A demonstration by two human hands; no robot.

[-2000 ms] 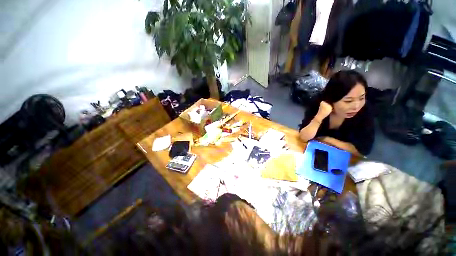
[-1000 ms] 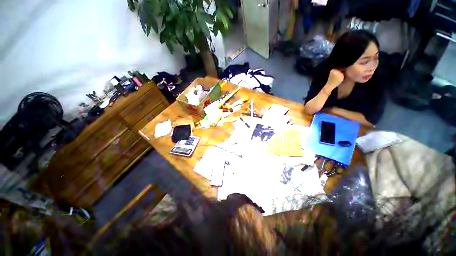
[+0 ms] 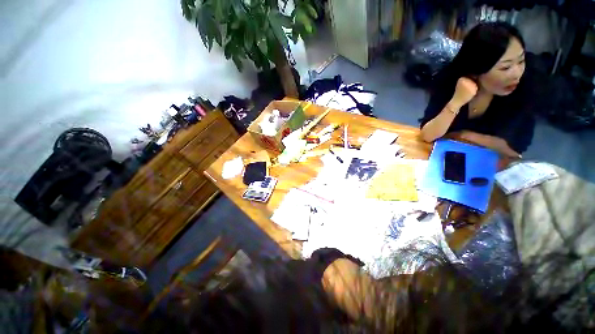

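Note:
White papers [image 3: 352, 215] are spread over the middle of the wooden table [image 3: 398, 127], with a yellow sheet [image 3: 395, 182] among them. A blue folder [image 3: 474, 192] lies on the right, with a dark phone [image 3: 455, 167] and a small dark oval item [image 3: 479, 182] on it. Crinkled clear plastic [image 3: 421, 251] lies at the near edge. Blurred dark hair covers the bottom of the view. A patch of bare skin beside a dark sleeve shows through it at bottom centre; whose arm it is cannot be told. Neither of my hands can be made out.
A person [image 3: 483, 98] sits at the far right side, head on fist. A calculator [image 3: 259, 189], a black square item [image 3: 256, 172] and an open box [image 3: 269, 136] are on the left. Beige fleece [image 3: 554, 215] and a glossy dark package [image 3: 489, 251] lie right. A drawer cabinet [image 3: 160, 189] stands left.
The view has tilted down and shifted, so the table sits higher in it. The seated person still leans on a fist, and the table items have not visibly moved.

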